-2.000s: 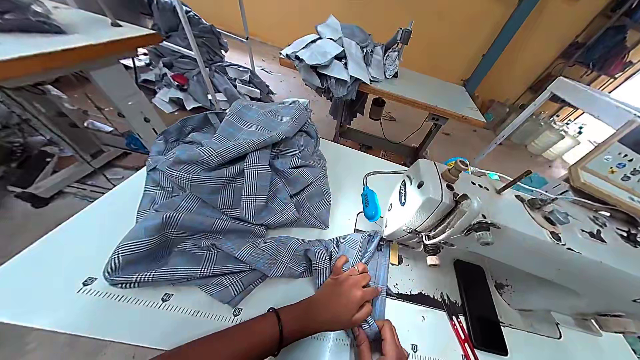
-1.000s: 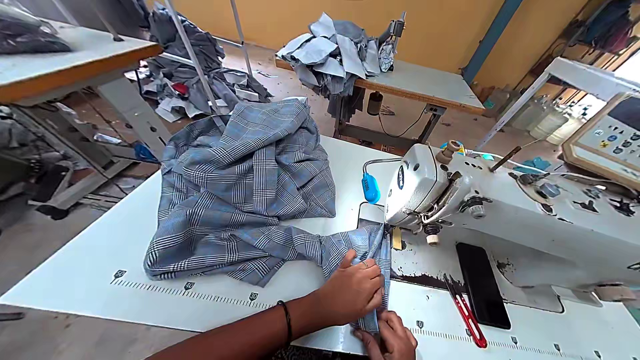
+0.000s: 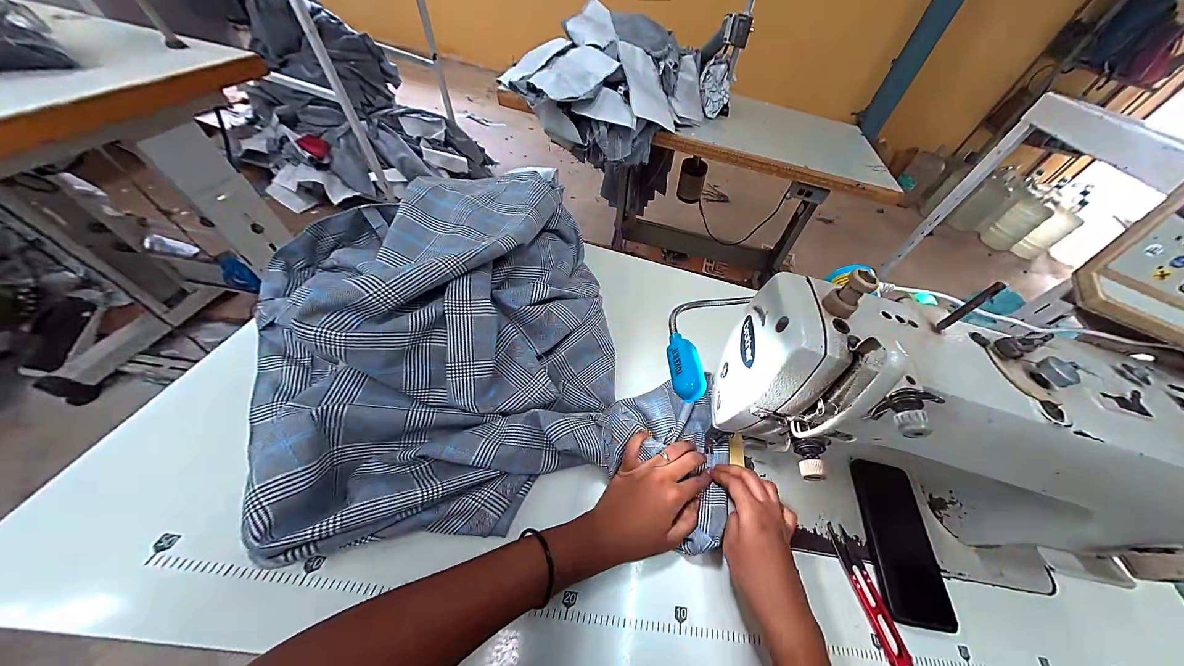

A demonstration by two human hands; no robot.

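Note:
A grey-blue plaid garment (image 3: 444,351) lies bunched on the white table, its narrow end reaching the needle area of a white industrial sewing machine (image 3: 786,361). My left hand (image 3: 652,495) presses and grips the cloth just in front of the presser foot, fingers bent. Close beside it, my right hand (image 3: 758,518) pinches the cloth's right edge, fingertips almost touching the left ones. The needle and foot are mostly hidden behind the machine head. A small blue lamp (image 3: 686,368) on a bendy metal arm hangs left of the head.
A black phone (image 3: 902,546) and red thread snips (image 3: 874,601) lie right of my right hand. Ruler marks (image 3: 573,613) run along the table's front. Behind stands another table (image 3: 786,153) with a heap of grey cloth pieces (image 3: 610,83); more cloth (image 3: 407,139) is piled on the floor.
My right hand has moved up along the cloth to beside my left hand. The near end of the cloth strip has drawn up toward the machine.

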